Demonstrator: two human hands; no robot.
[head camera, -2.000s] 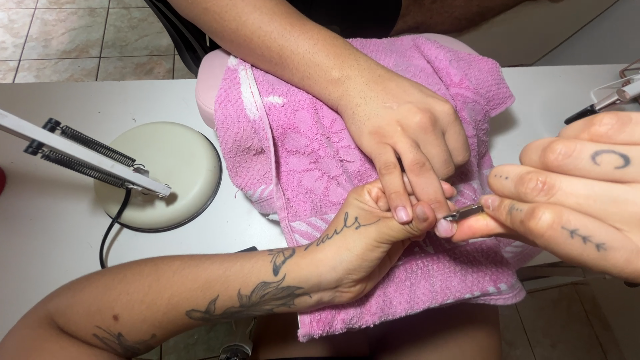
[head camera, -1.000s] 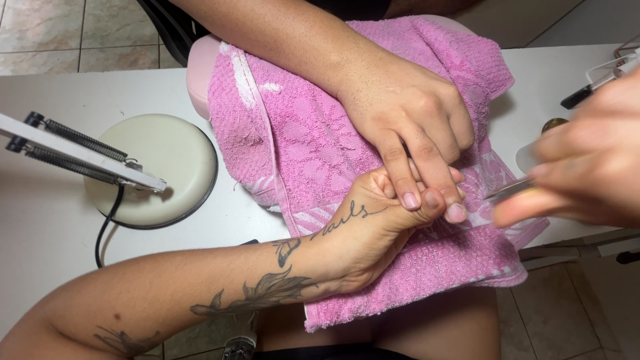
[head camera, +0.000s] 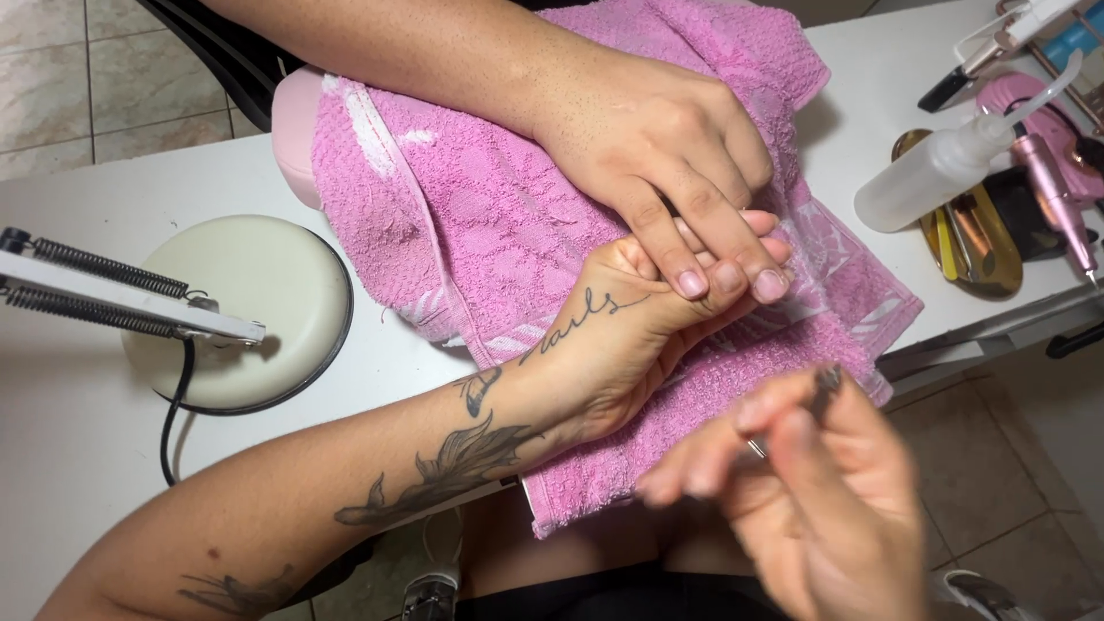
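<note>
Over the pink towel (head camera: 509, 216), my left hand (head camera: 638, 319) grips the fingers of another person's hand (head camera: 664, 147), with my thumb beside that person's fingertips. That hand lies palm down, two of its fingers stretched across mine. Lower right, apart from both, is my right hand (head camera: 811, 483), blurred and turned with the fingers curled around a small metal tool (head camera: 828, 379). Only the tip and a short shiny piece of this tool show; the fingers hide the rest, and its exact kind cannot be told.
A lamp base (head camera: 250, 302) with a spring arm stands at left on the white table (head camera: 78, 224). At right are a translucent squeeze bottle (head camera: 931, 172), a gold tray (head camera: 1005, 280) with small tools, and a pink nail drill handpiece (head camera: 1052, 194). A pink armrest (head camera: 296, 138) shows beneath the towel.
My right hand has moved from the other person's fingertips, first to the right, then down toward the lower edge, still holding the metal tool. My left hand keeps its hold. The view has shifted somewhat.
</note>
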